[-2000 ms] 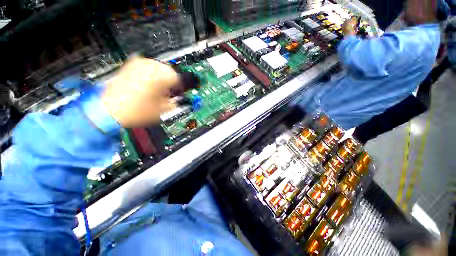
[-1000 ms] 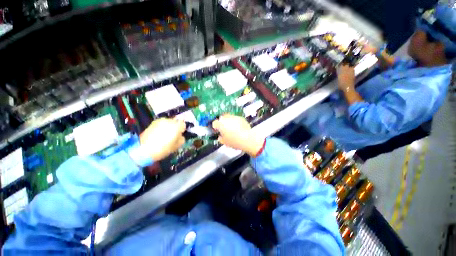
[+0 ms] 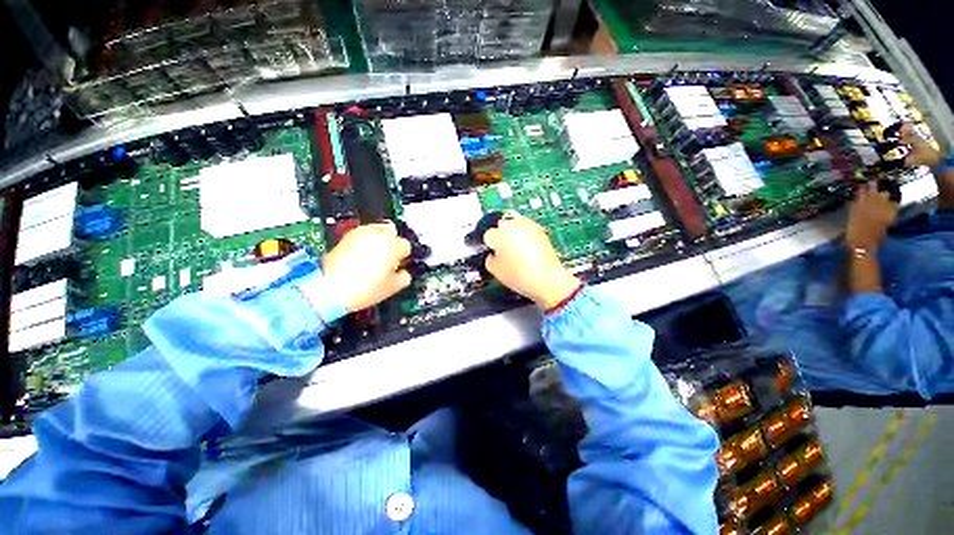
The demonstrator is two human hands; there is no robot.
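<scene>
A green circuit board [image 3: 531, 157] lies in a dark carrier in front of me. My left hand [image 3: 366, 265] and my right hand [image 3: 526, 257] are at the two ends of the lower white heatsink [image 3: 444, 224] on this board. The fingers of both hands are curled. Black shows at the fingertips of each hand; I cannot tell whether it is finger cots or a part. The fingers hide the heatsink's ends, and whether they grip it cannot be told.
More boards [image 3: 146, 219] lie left and right, parted by red-brown crossbars [image 3: 675, 193]. A silvery rail [image 3: 450, 350] runs along the near edge. A clear tray of orange-wound parts [image 3: 758, 449] is at lower right. Another person's hands [image 3: 871, 216] work at far right. Plastic trays [image 3: 450, 37] stand behind.
My right hand has come from the lower right picture edge, by the parts tray, to the board. Both hands are now at the heatsink's ends. The view has shifted, showing more of the left board.
</scene>
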